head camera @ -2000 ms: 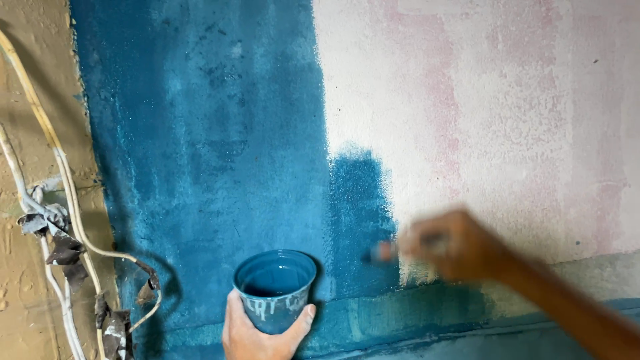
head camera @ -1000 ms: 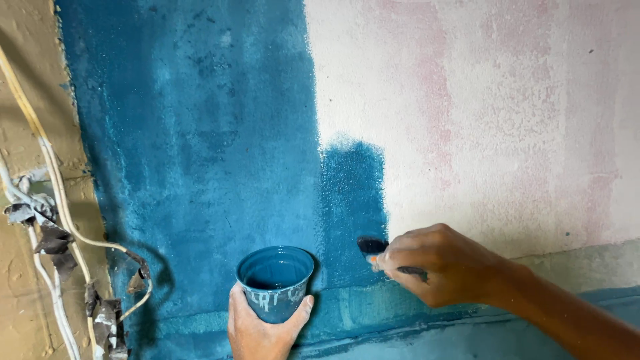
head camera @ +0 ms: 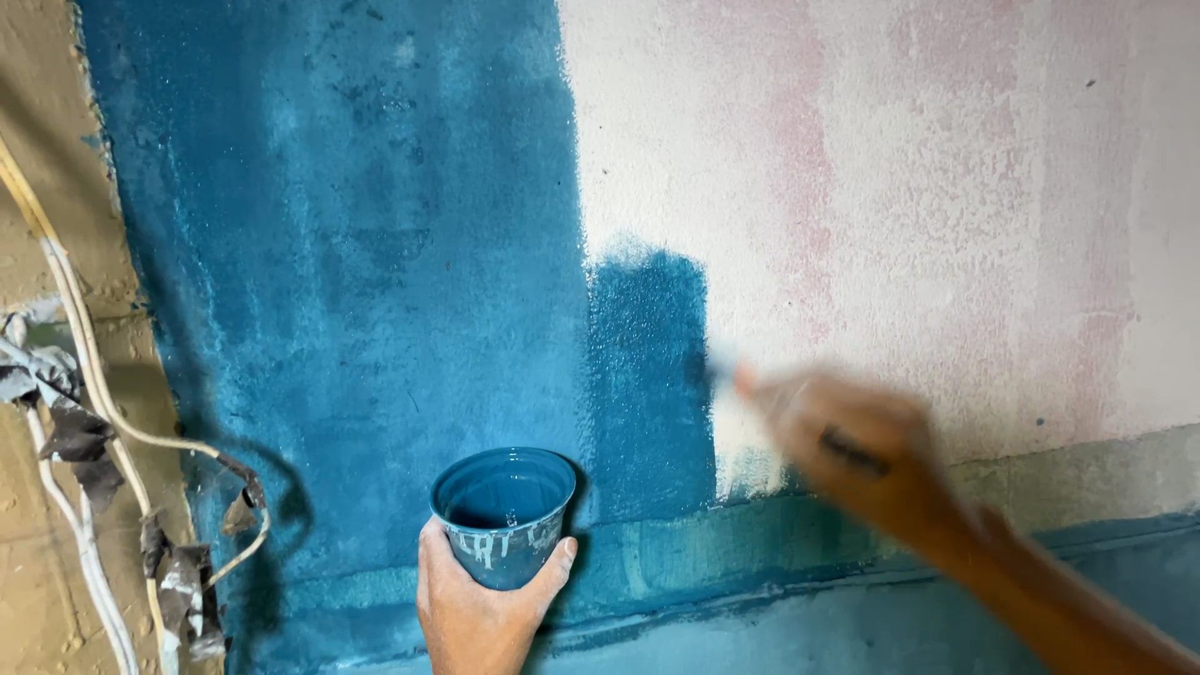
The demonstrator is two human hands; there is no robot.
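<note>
My left hand [head camera: 487,609] grips a plastic cup [head camera: 506,558] from below; blue paint lies inside and pale drips mark its outside. To the right, my right hand [head camera: 844,431] is blurred by motion and closed around a paintbrush [head camera: 736,370], whose bristles are at the right edge of a fresh dark blue patch [head camera: 647,375]. The patch adjoins the large blue painted area [head camera: 375,234] of the wall. Right of it the wall is white with pinkish streaks [head camera: 900,187]. A dark mark shows on the back of my right hand.
Pale cables [head camera: 80,347] with torn dark tape [head camera: 84,436] hang at the left over a tan wall strip [head camera: 56,262]. One cable loops out over the blue paint. A ledge-like band [head camera: 656,553], partly teal, crosses the wall below the patch.
My right hand with the brush has moved up along the patch's right edge since one second ago. My left hand still holds the cup.
</note>
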